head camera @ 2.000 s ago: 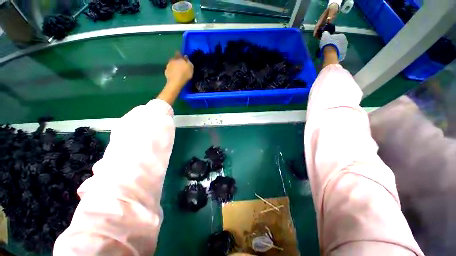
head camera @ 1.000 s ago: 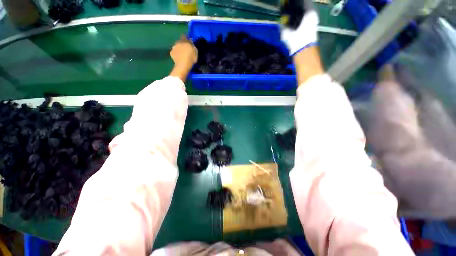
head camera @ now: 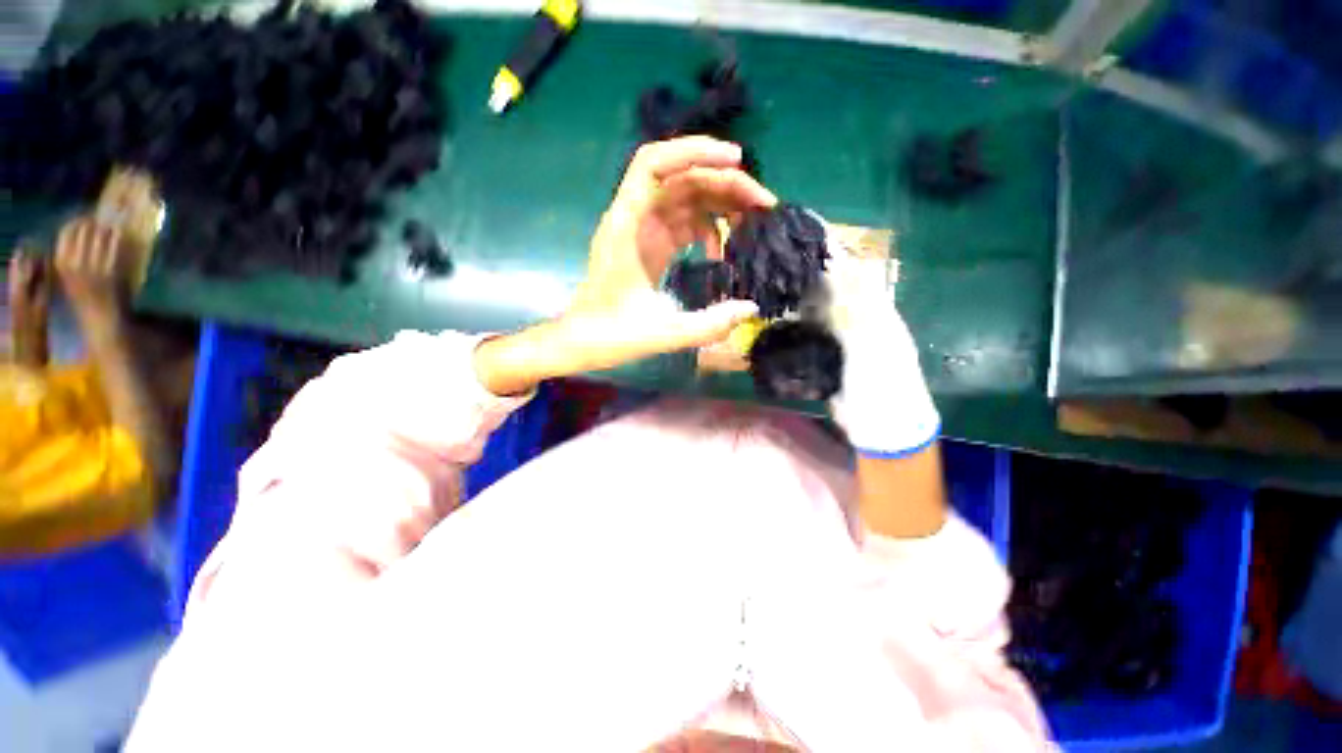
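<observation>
My bare left hand is cupped, thumb and fingers apart, at the left side of several black moulded parts. My right hand, in a white glove with a blue cuff edge, is at their right side; its fingers are blurred and partly hidden by the parts. Another black part shows just below, against the glove. Whether the left hand grips a part is hard to tell. The cardboard mat lies behind the hands, mostly hidden. A black and yellow knife lies on the green bench.
A large heap of black parts lies at left. Loose parts lie on the bench. Blue totes with black parts are below the bench edge. A clear divider panel stands at right. Another person's hands are at far left.
Both hands have moved back from the blue tote across the bench to in front of my body. The right hand now has black parts at it. The view has tilted down; a knife now shows on the bench.
</observation>
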